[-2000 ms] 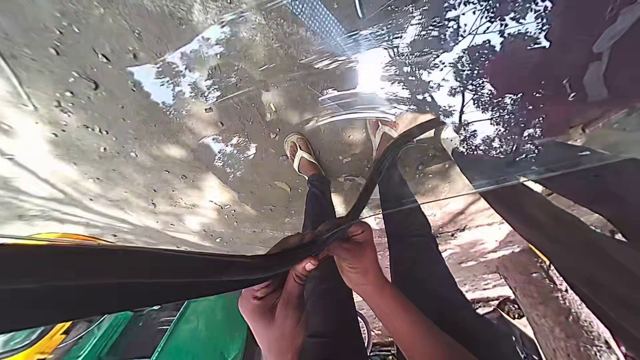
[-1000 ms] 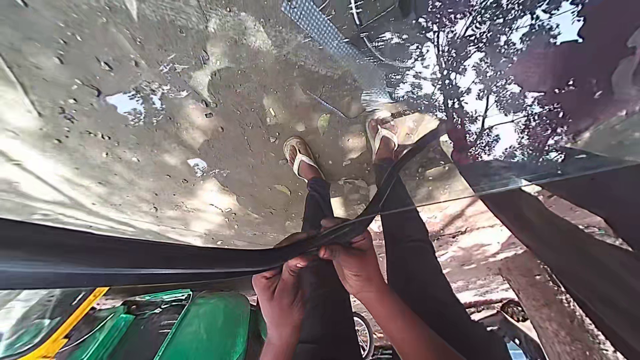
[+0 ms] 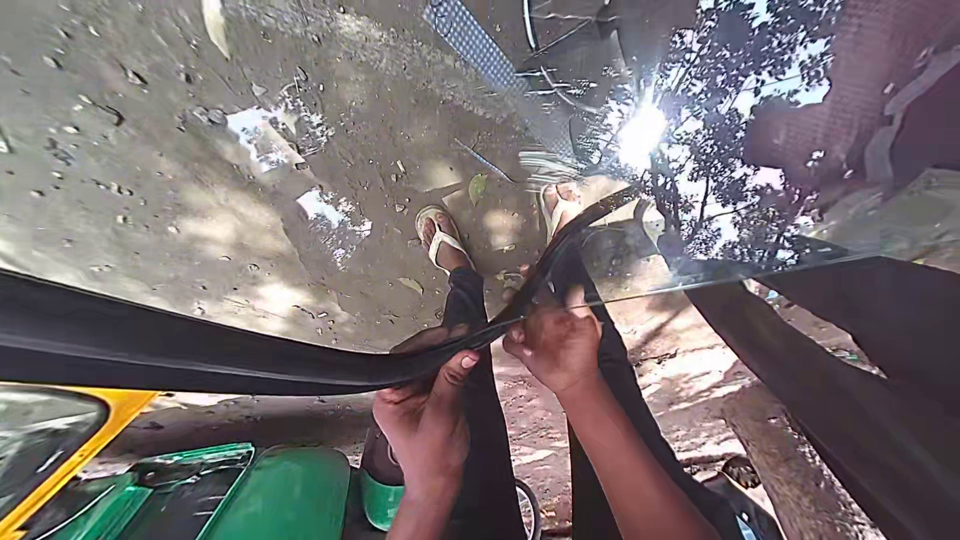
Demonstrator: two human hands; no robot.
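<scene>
A large sheet of clear glass [image 3: 360,225] lies before me, with the ground and my sandalled feet showing through it. Along its near edge runs a black rubber strip [image 3: 225,360], whose far end curls up over the glass. My left hand [image 3: 431,412] grips the strip, thumb on top and fingers beneath. Just to its right, my right hand [image 3: 559,341] pinches the strip against the glass edge, some fingers seen through the pane. Right of this hand the glass edge is bare.
A yellow-framed vehicle part [image 3: 112,427] and green vehicle panels [image 3: 281,495] stand at lower left. At right are a person's dark-trousered legs [image 3: 825,360] and a rough log [image 3: 787,465]. Tree and sun reflections cross the glass.
My right hand has shifted right, a little apart from the left hand along the strip. The left hand still holds the strip.
</scene>
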